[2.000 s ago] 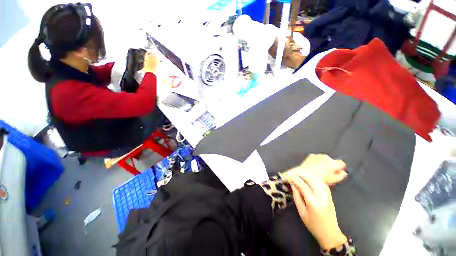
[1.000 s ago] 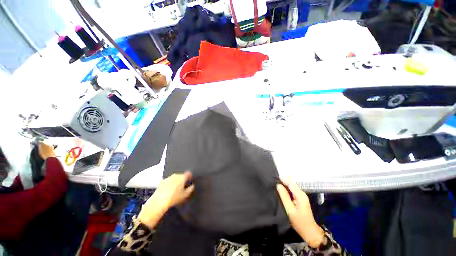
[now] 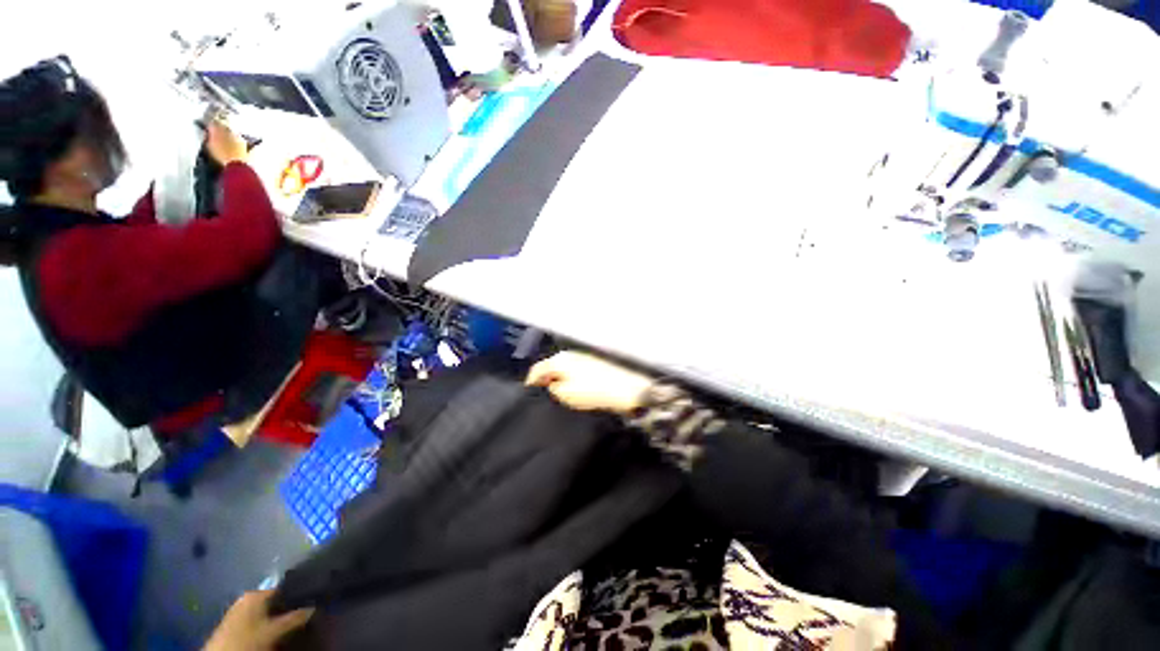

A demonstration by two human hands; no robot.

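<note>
A large black garment panel (image 3: 445, 509) is stretched between my two hands over my lap, in front of the table edge. My left hand (image 3: 258, 623) grips its lower left end at the bottom of the view, partly cut off. My right hand (image 3: 592, 382) grips its upper edge near the table edge; the fingertips are partly hidden by cloth. A narrow dark side panel (image 3: 528, 178) lies at the left of the white table (image 3: 712, 242). The sewing machine (image 3: 1069, 165) stands at the right.
Red fabric (image 3: 763, 32) lies at the table back. Tweezers (image 3: 1051, 341) and a black tool (image 3: 1083, 350) lie on the right. A person (image 3: 153, 267) works at another machine (image 3: 344, 95) on the left. A blue plastic basket (image 3: 333, 473) stands on the floor.
The large panel has left the tabletop and moved down and left over my lap, still in both hands. My left hand has moved far down and left. The view has turned left.
</note>
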